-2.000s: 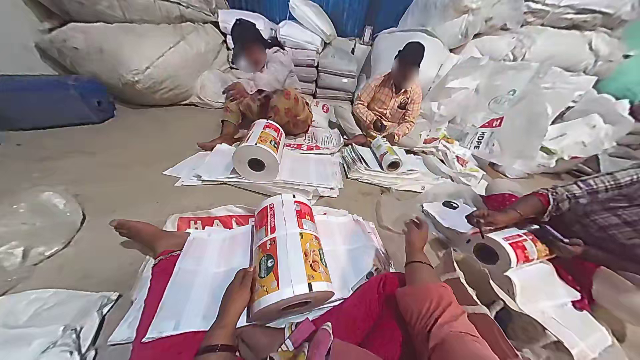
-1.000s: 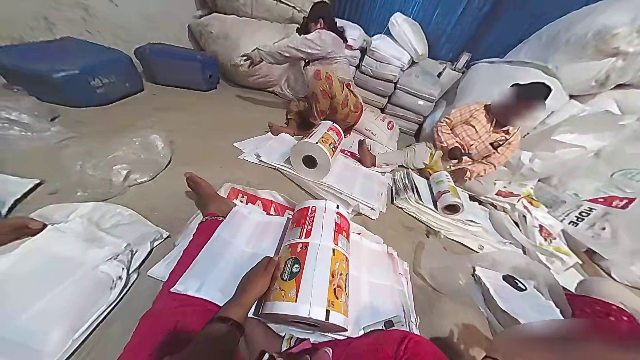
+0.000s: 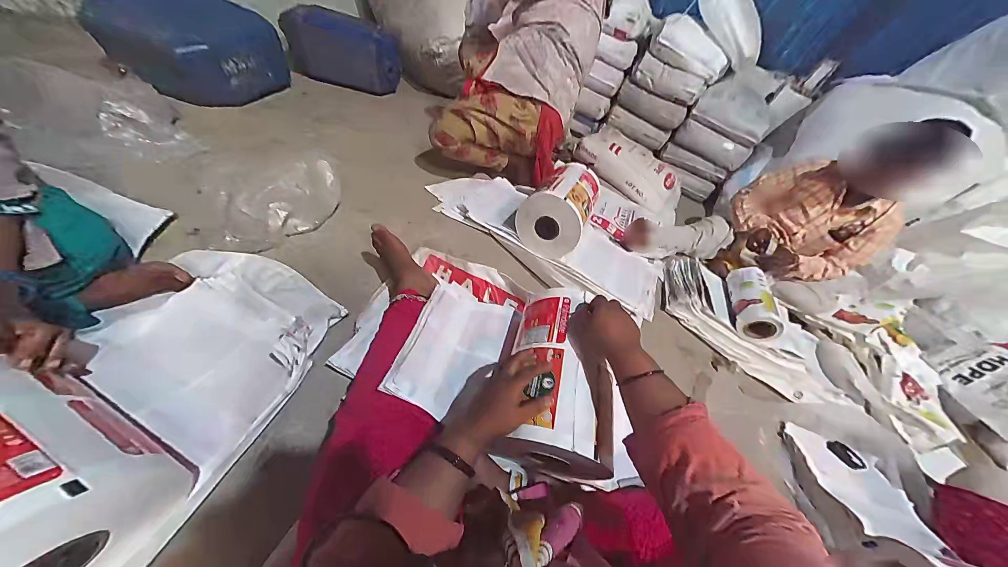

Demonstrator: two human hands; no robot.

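A printed roll of packaging film (image 3: 583, 402), white with red and yellow print, lies across the lap on white sheets (image 3: 453, 342). My left hand (image 3: 500, 394) rests on the roll's printed face, its fingers spread. At the roll's far right end is my right hand (image 3: 605, 324), fingers curled at the edge of the film; whether it pinches the film is not clear. A sack with red lettering (image 3: 472, 283) shows beneath the sheets, beside a bare foot.
Another film roll (image 3: 557, 213) and a smaller one (image 3: 754, 303) lie on sheet stacks ahead. Two people sit beyond them; a third is at the left by a white sack (image 3: 213, 354). Blue containers (image 3: 189, 51) and stacked bundles (image 3: 650, 98) stand behind.
My right hand, out of view one second ago, is now at the roll's far right end. My left hand has moved onto the printed face. The person ahead now bends forward. The view has shifted.
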